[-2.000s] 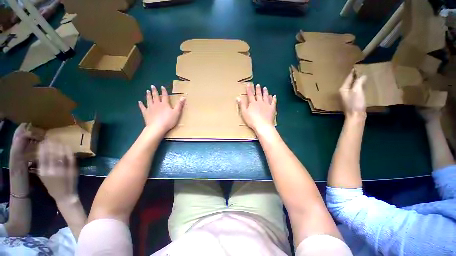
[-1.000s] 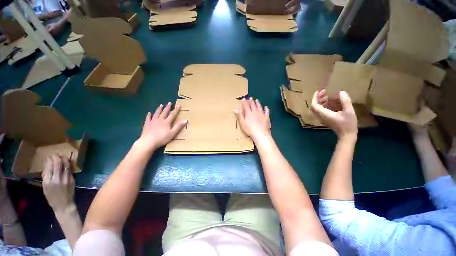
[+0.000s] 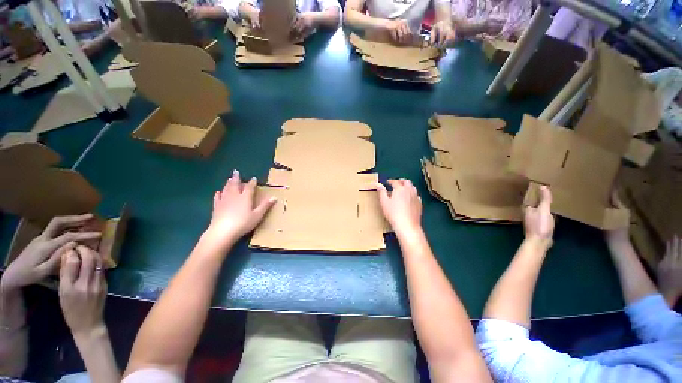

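Note:
A flat brown box blank (image 3: 321,213) with notched edges lies on the green table in front of me, its rounded end away from me. A second layer edge shows under its near edge. My left hand (image 3: 238,208) rests on its left side, fingers spread and thumb on the card. My right hand (image 3: 404,206) lies at its right side, thumb on the edge and fingers slightly bent, covering part of the side panel. Neither hand visibly lifts the card. Short dark slits show near both sides of the base.
A folded open box (image 3: 179,135) stands at back left. A person at left works on a box (image 3: 112,236). At right, blue-sleeved arms hold a partly folded box (image 3: 568,168) beside a blank stack (image 3: 475,176). People across the table handle more card (image 3: 396,56). Pale posts (image 3: 63,56) stand at left.
The view has tilted up, so the blank sits lower in the picture and people across the table show. My hands stay at its sides; right fingers look more bent. The right neighbour's box has turned.

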